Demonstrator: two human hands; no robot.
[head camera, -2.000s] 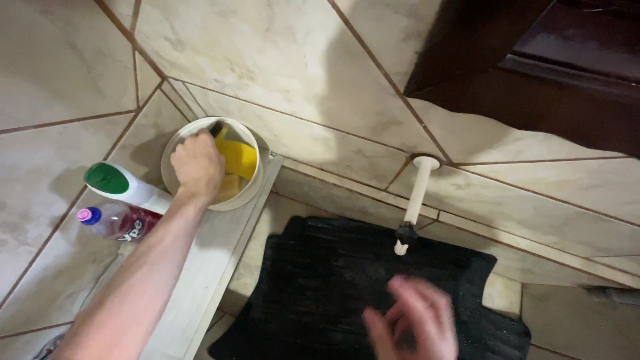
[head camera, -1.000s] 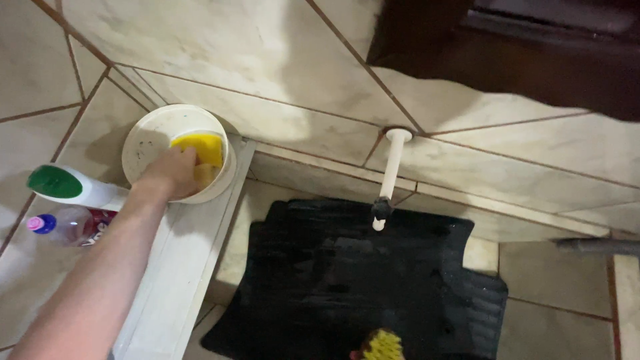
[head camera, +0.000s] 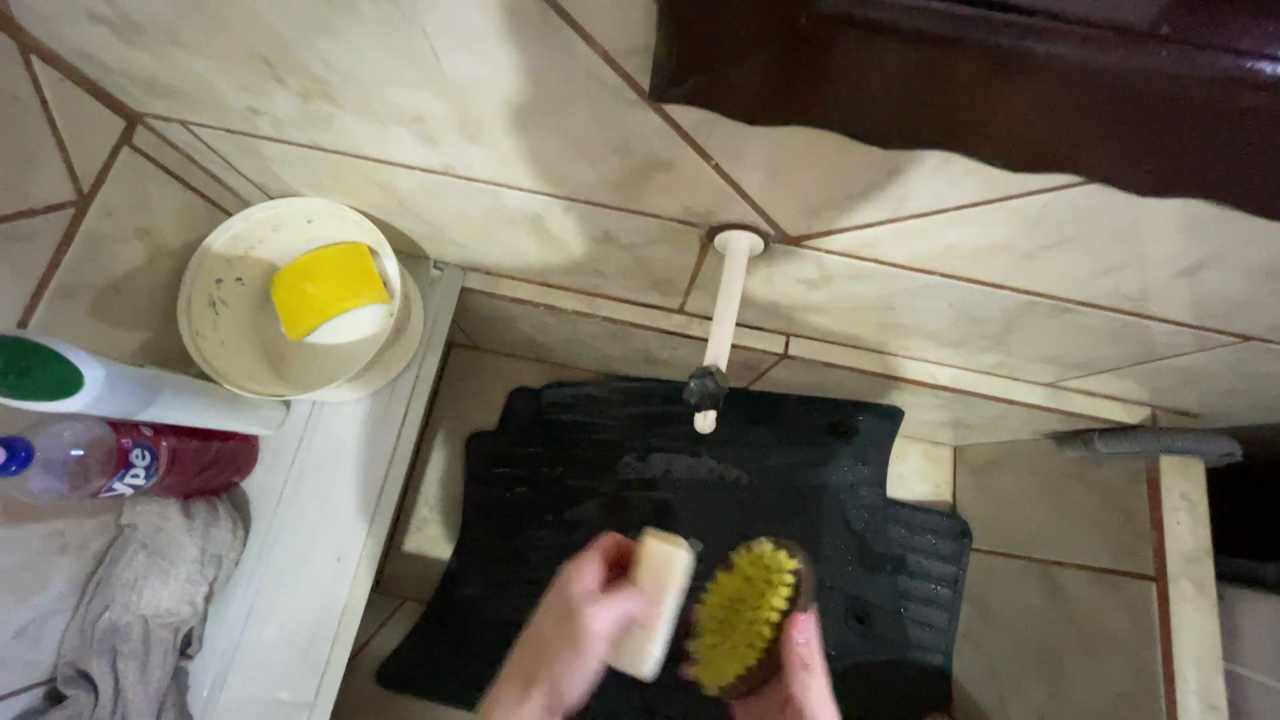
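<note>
My left hand (head camera: 580, 625) holds a pale bar of soap (head camera: 655, 605) at the lower middle of the view. Close to its right, my right hand (head camera: 790, 670) grips an oval scrub brush (head camera: 745, 615), its yellow bristles turned up and toward the soap. Soap and brush are a small gap apart. Both are above a wet black rubber car mat (head camera: 680, 470) lying in a tiled basin. A white tap pipe (head camera: 730, 300) with a dark handle sticks out of the wall over the mat. In a round white tub (head camera: 230, 330) at the left lies a yellow sponge (head camera: 330, 285).
On the white ledge (head camera: 290, 540) left of the basin lie a white bottle with a green cap (head camera: 150, 390), an Ypê bottle of red liquid (head camera: 190, 460) and a grey cloth (head camera: 150, 600). Another rolled grey cloth (head camera: 1160, 442) rests at the right edge. Dark wood overhangs the upper right.
My left hand has left the tub and come right to the brush, now with the soap in it. The sponge remains in the tub. The brush shows more fully than a second ago.
</note>
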